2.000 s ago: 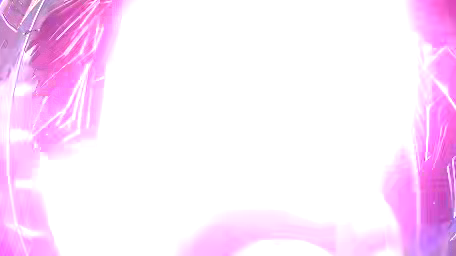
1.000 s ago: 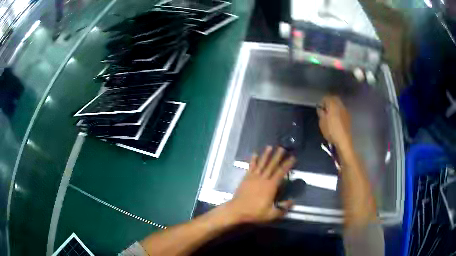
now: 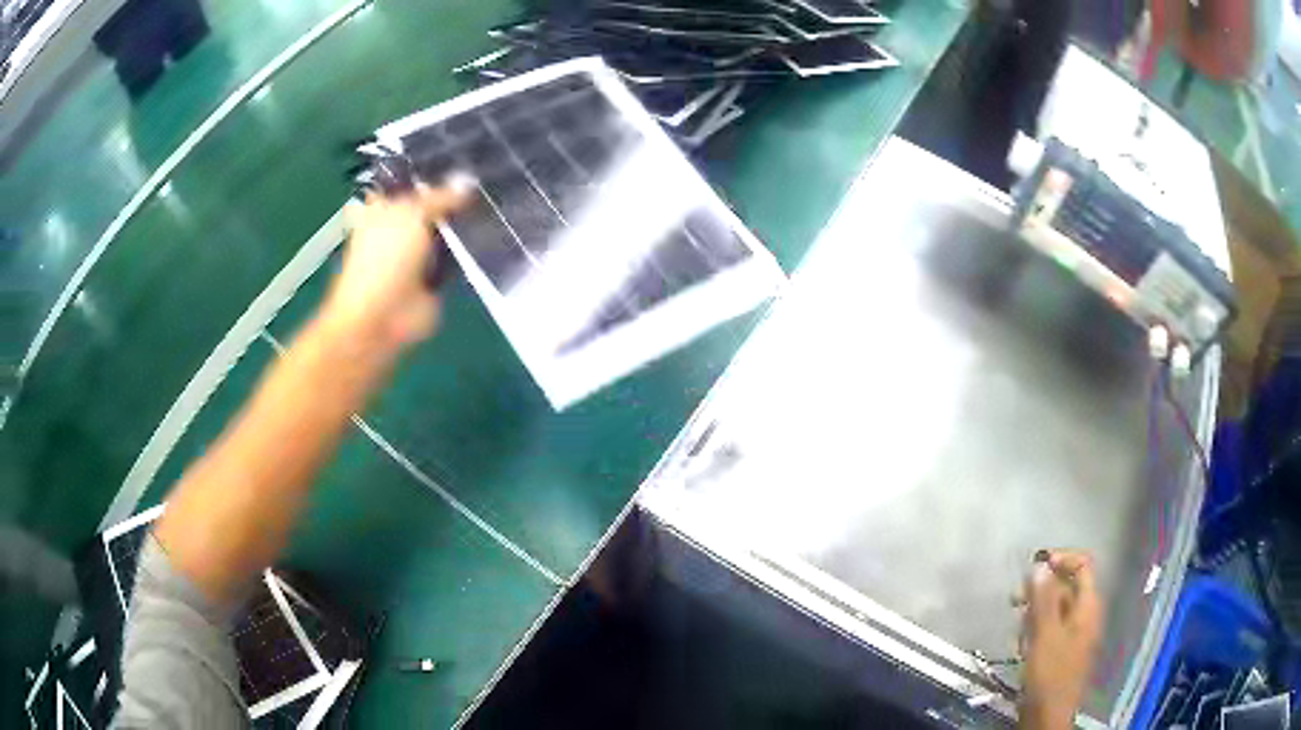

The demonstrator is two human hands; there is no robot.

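Observation:
My left hand (image 3: 385, 264) grips a solar panel (image 3: 628, 214) by its left edge. The panel's gridded cell side faces up, with glare across it, over the green table beside the stacked panels. My right hand (image 3: 1063, 628) is blurred over the near right part of the tester's pale top (image 3: 870, 414). Its fingers are curled, with a small dark tip at them; what it holds is unclear. Thin leads with pale ends (image 3: 996, 665) show beside it.
Panels (image 3: 671, 43) are piled at the table's back. More panels (image 3: 293, 642) lie at the near left, beside a small connector (image 3: 417, 665). The meter (image 3: 1127, 235) stands at the tester's far edge. A blue basket (image 3: 1213, 628) with panels is at right.
The panel that lay black side up on the tester is gone from there. My left hand has moved left and now holds a panel over the table. My right hand is lower and nearer; the view has turned.

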